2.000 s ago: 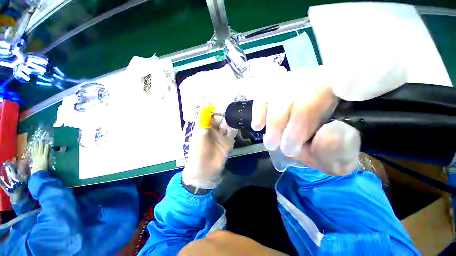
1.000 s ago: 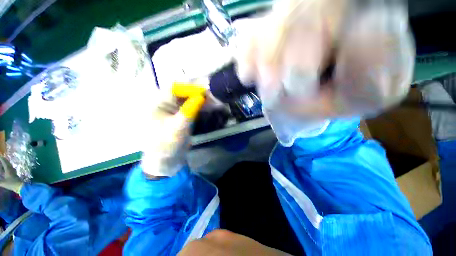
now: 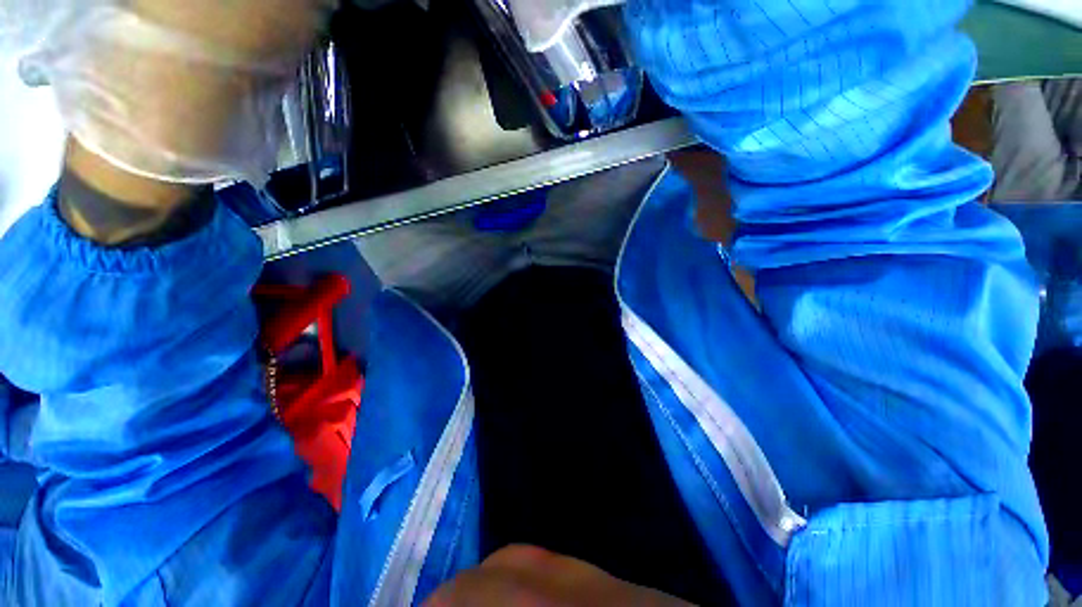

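Observation:
My left hand (image 3: 178, 83), in a loose translucent glove, is at the upper left, cut off by the top edge. Its fingers cannot be made out. A clear glossy lobe (image 3: 320, 131) stands beside it. A second clear lobe (image 3: 593, 101) shows at the top centre on the dark pad, below the edge of my right glove. My right hand (image 3: 558, 14) is almost wholly out at the top; only a bit of its whitish glove shows beside my blue sleeve. What either hand holds is hidden.
The pale tray rim (image 3: 475, 187) runs slanting below the lobes. A red object (image 3: 326, 409) is below the bench at the left. Green surface (image 3: 1032, 45) shows at the upper right. A blurred skin-toned shape is at the bottom centre.
The view has tilted down and closer. The black screwdriver and yellow finger cots have gone out of view. Both hands have moved to the top edge.

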